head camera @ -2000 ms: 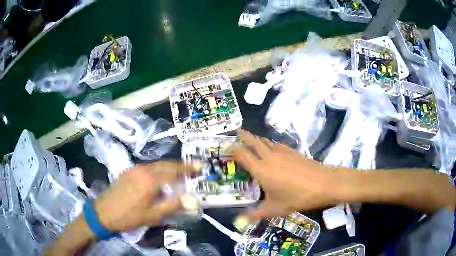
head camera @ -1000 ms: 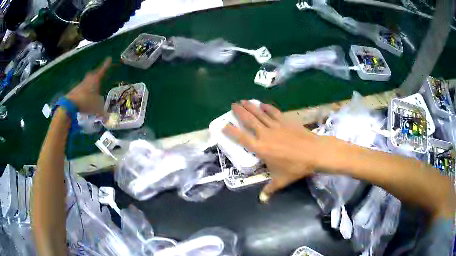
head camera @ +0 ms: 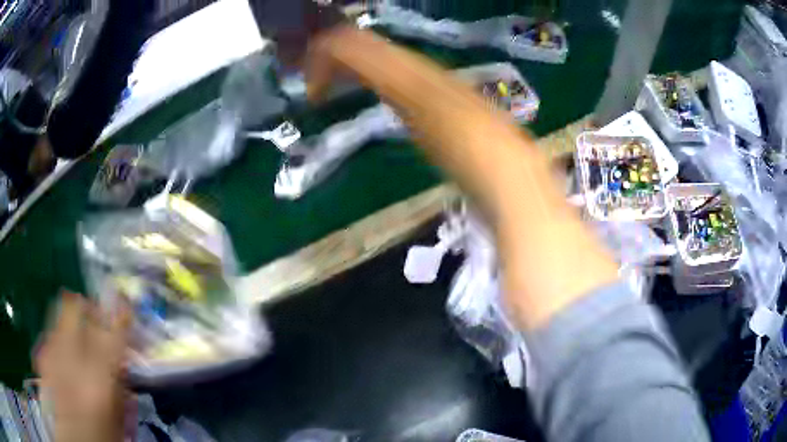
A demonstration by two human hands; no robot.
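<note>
A white open housing [head camera: 177, 289], blurred, shows large at the left with yellow and blue parts inside. My left hand [head camera: 82, 371], also blurred, grips its left edge; the fingertips are indistinct. My right arm reaches up and across the green belt. My right hand [head camera: 321, 60] is at the top, small and blurred beside a dark shape, and I cannot tell whether it holds anything. Another open housing [head camera: 509, 93] lies on the belt, partly behind my right forearm.
The green belt [head camera: 384, 177] has a pale edge rail [head camera: 345, 249]. A bagged cord ends in a white plug [head camera: 289, 177]. Open units [head camera: 621, 177] and bagged cords lie at the right. A grey post [head camera: 634, 65] stands at the upper right.
My right hand has left the housings at the rail and moved to the upper left. My left hand has come down to a housing. The housings and bagged cords at the rail's middle are gone from there.
</note>
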